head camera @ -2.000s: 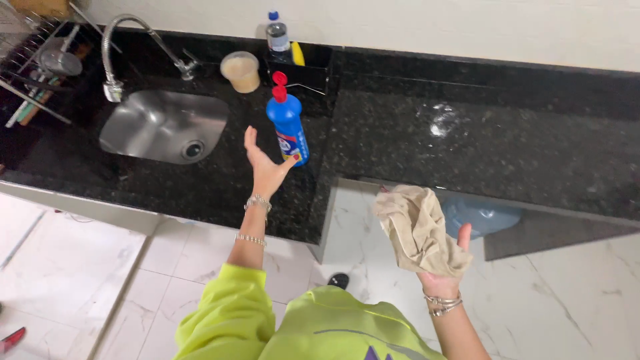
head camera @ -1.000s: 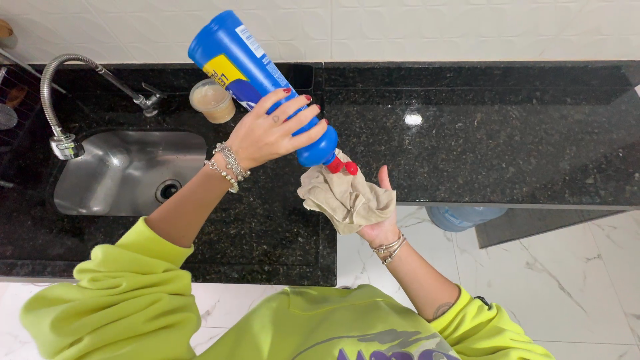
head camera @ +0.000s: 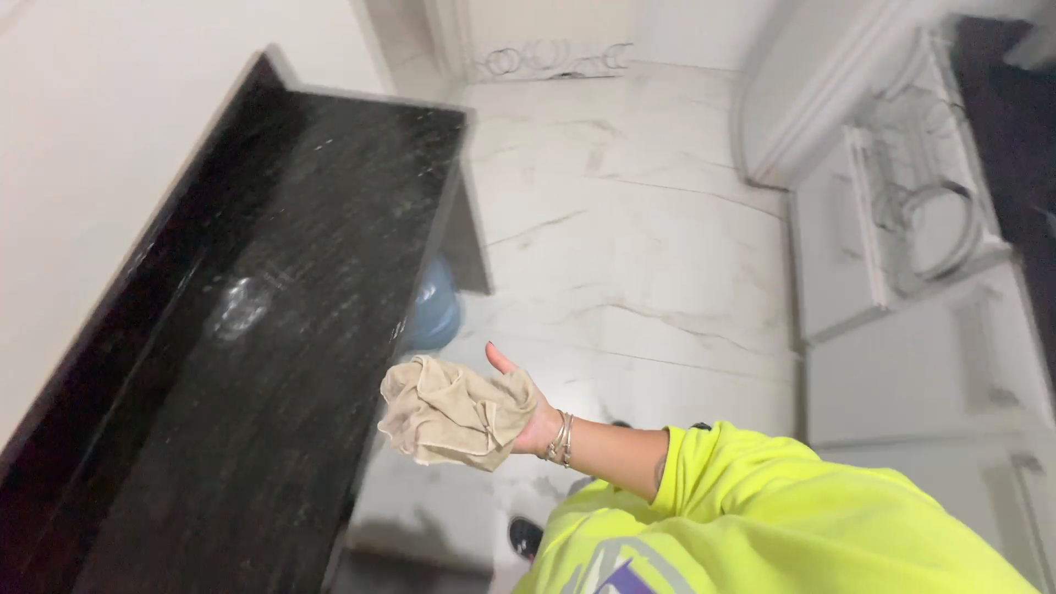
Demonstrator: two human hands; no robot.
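Note:
A crumpled beige cloth [head camera: 454, 412] lies draped over my right hand [head camera: 532, 421], palm up beneath it, with the thumb raised beside the cloth. Bracelets circle that wrist. The cloth is held just off the front edge of the black stone countertop [head camera: 272, 355]. My left hand is outside the view, and the blue bottle with the red cap does not show either.
Under the counter's edge stands a blue translucent container [head camera: 435, 305], beside a dark panel [head camera: 469, 235]. White cabinets [head camera: 899, 371] line the right side, with an open drawer [head camera: 916, 190] holding blurred items. Marble-look floor tiles [head camera: 643, 247] lie between.
The view has swung far to the right. One second ago my left hand tipped the blue bottle over the cloth; now neither that hand nor the bottle shows. The cloth remains on my right hand.

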